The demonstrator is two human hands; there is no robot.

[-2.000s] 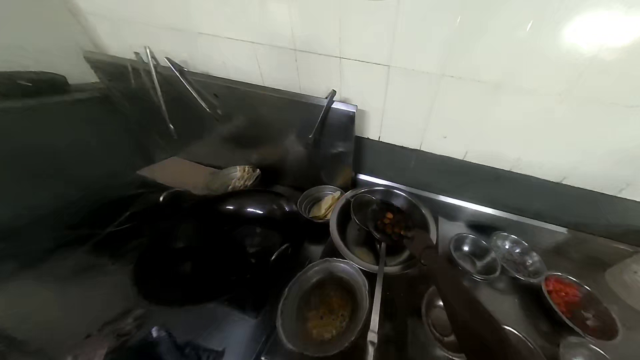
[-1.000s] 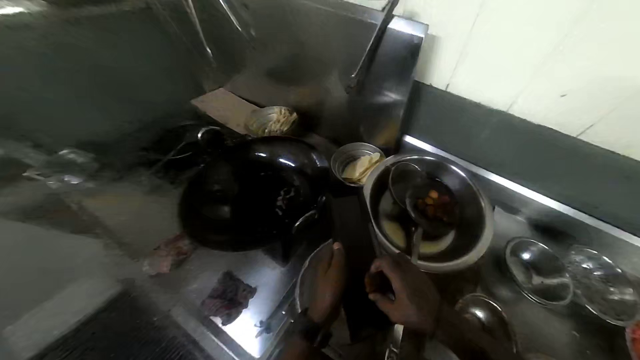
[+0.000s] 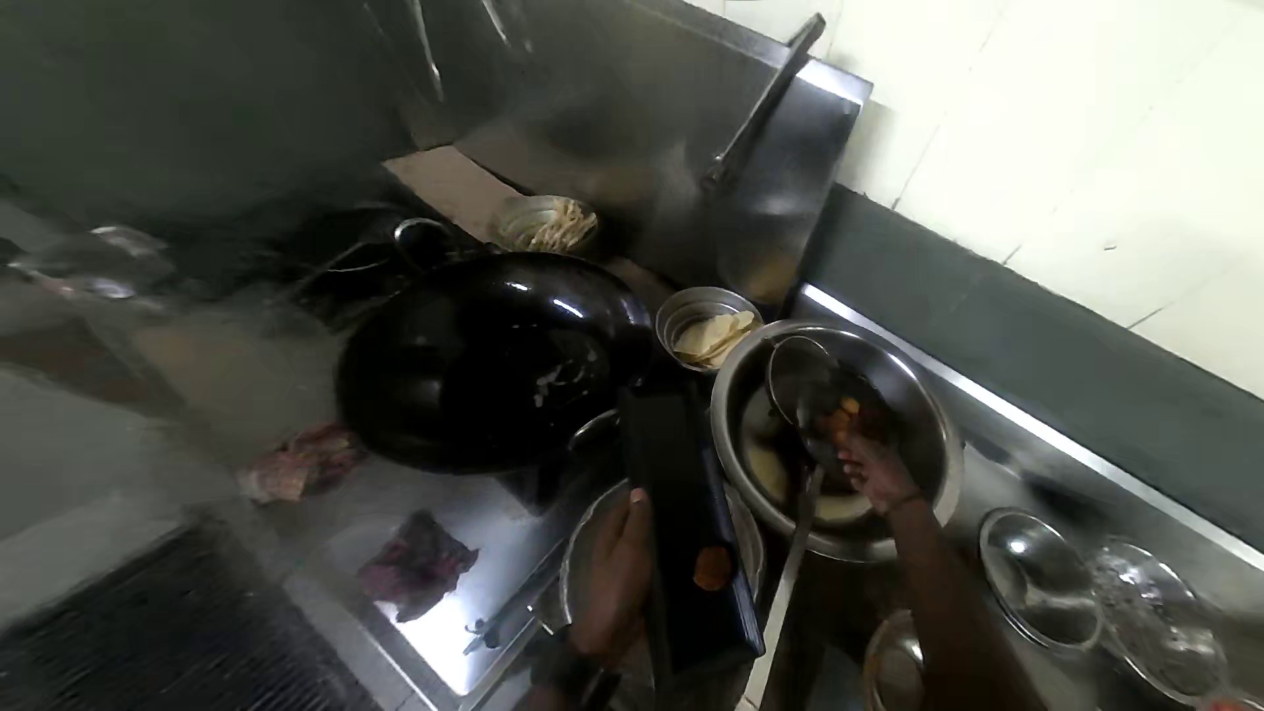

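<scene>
My left hand (image 3: pixel 617 573) grips the left edge of a long, dark rectangular object (image 3: pixel 671 474), perhaps a tray; a round reddish-brown piece (image 3: pixel 713 569) lies on it. My right hand (image 3: pixel 874 474) reaches into a wide steel basin (image 3: pixel 943 434), its fingertips at small orange and dark red food pieces (image 3: pixel 844 415). Whether it pinches one is not clear. A round-headed ladle or strainer (image 3: pixel 802 375) rests in the basin, its long handle leaning over the near rim. Some pale liquid shows in the basin. Behind my left hand a large round bowl (image 3: pixel 578 553) is partly hidden.
A black wok (image 3: pixel 474 365) stands left of the basin. Behind are a bowl of pale slices (image 3: pixel 711 336) and a bowl of pale strips (image 3: pixel 553 225). Steel bowls (image 3: pixel 1042 583) stand at the right. Crumpled dark cloths (image 3: pixel 417 568) lie front left. Tongs (image 3: pixel 765 104) hang on the backsplash.
My right hand has moved from the basin's near side, close to my left hand, into the basin at the food pieces. My left hand stays by the dark rectangular object. The view has swung left and down.
</scene>
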